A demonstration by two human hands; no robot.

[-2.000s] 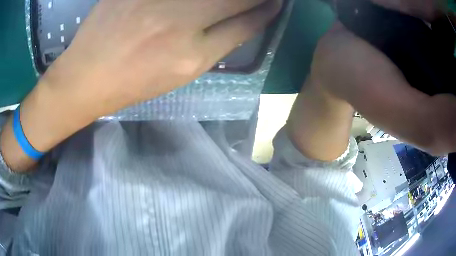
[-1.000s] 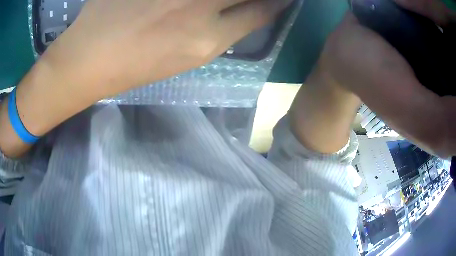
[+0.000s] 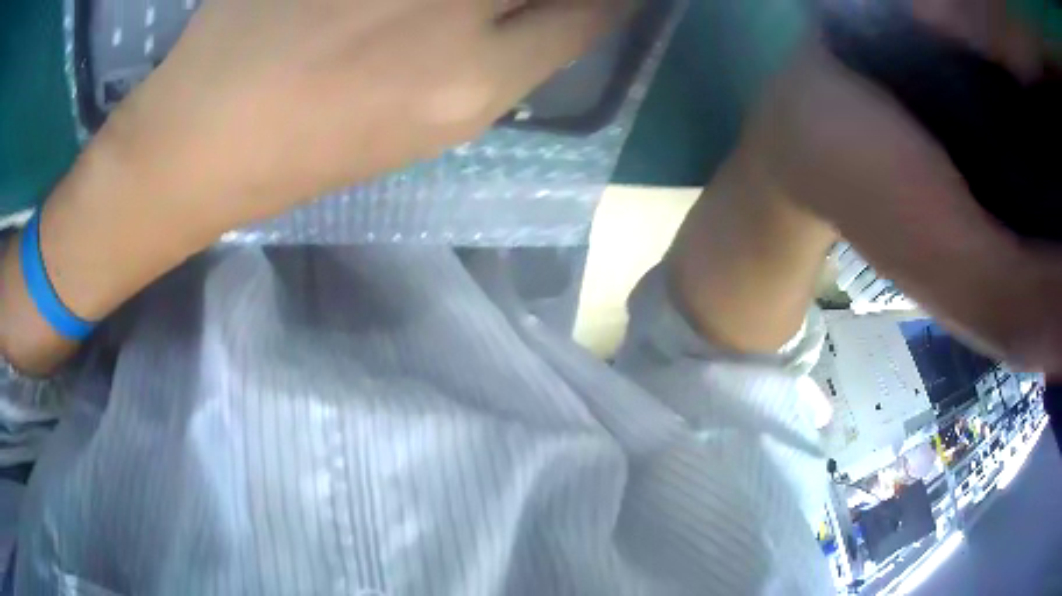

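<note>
A dark grey tablet housing [image 3: 571,96] lies on clear bubble wrap [image 3: 466,198] at the top of the view, with small white rectangles inside. My left hand [image 3: 361,105], with a blue wrist band, reaches over the housing. Its fingertips are cut off by the top edge, so whether they hold anything is hidden. My right hand [image 3: 862,163], blurred and partly cut off at upper right, is closed around a thick black handle [image 3: 967,111], possibly an electric screwdriver. The handle's tip is not in view.
The green bench mat [image 3: 675,140] lies under the bubble wrap. A pale yellow strip [image 3: 635,233] shows at the bench's front edge. A pale panel [image 3: 873,373] and cluttered equipment stand at lower right. My striped smock fills the bottom.
The housing and bubble wrap sit slightly higher in view than two seconds ago. My left fingers have shifted a little left since one second ago. My right hand has blurred but still grips the handle.
</note>
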